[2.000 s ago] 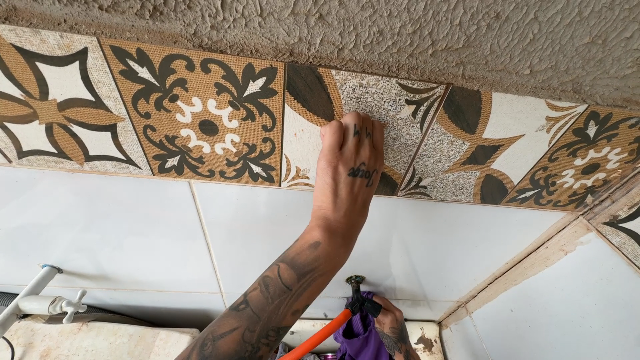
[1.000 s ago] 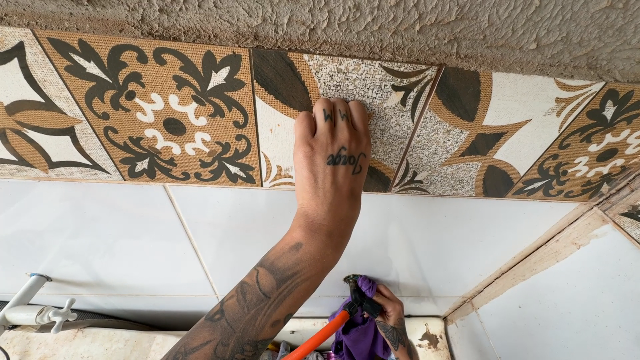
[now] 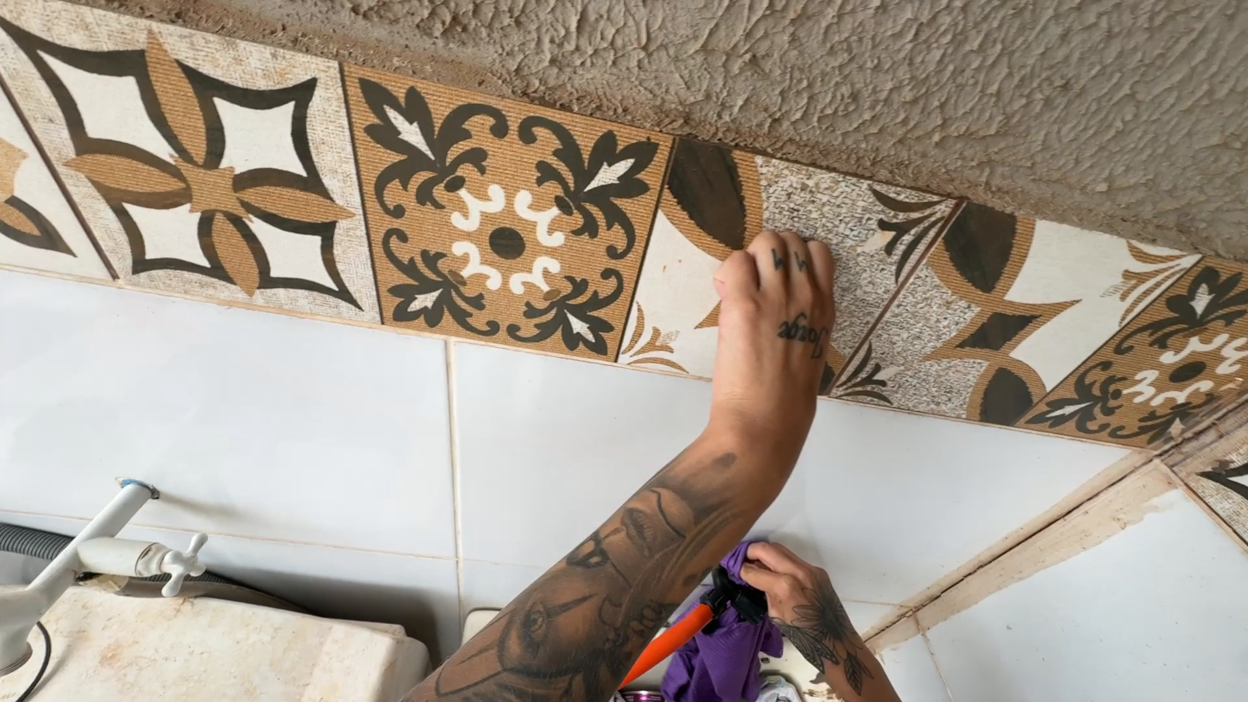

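Note:
My left hand (image 3: pixel 775 317) rests with curled fingers against a patterned tile (image 3: pixel 687 249) of the decorative border; its palm side is hidden, so whether it holds anything cannot be told. Below, partly behind my left forearm, my right hand (image 3: pixel 804 609) grips a bunched purple cloth (image 3: pixel 720 648). Just beside its fingers is a black fitting (image 3: pixel 733 597) at the end of an orange handle or tube (image 3: pixel 668 643). Part of the orange piece is hidden by the forearm.
Rough plaster (image 3: pixel 877 78) lies above the border, with white wall tiles (image 3: pixel 585 439) below. At the lower left, a white plastic pipe with a tap (image 3: pixel 180 564) stands over a stained white basin or tank (image 3: pixel 195 634). A corner joint (image 3: pixel 1033 531) runs down at the right.
The purple cloth now covers the place above my right hand where a dark metal piece showed two seconds ago. My left hand stays at the same border tile.

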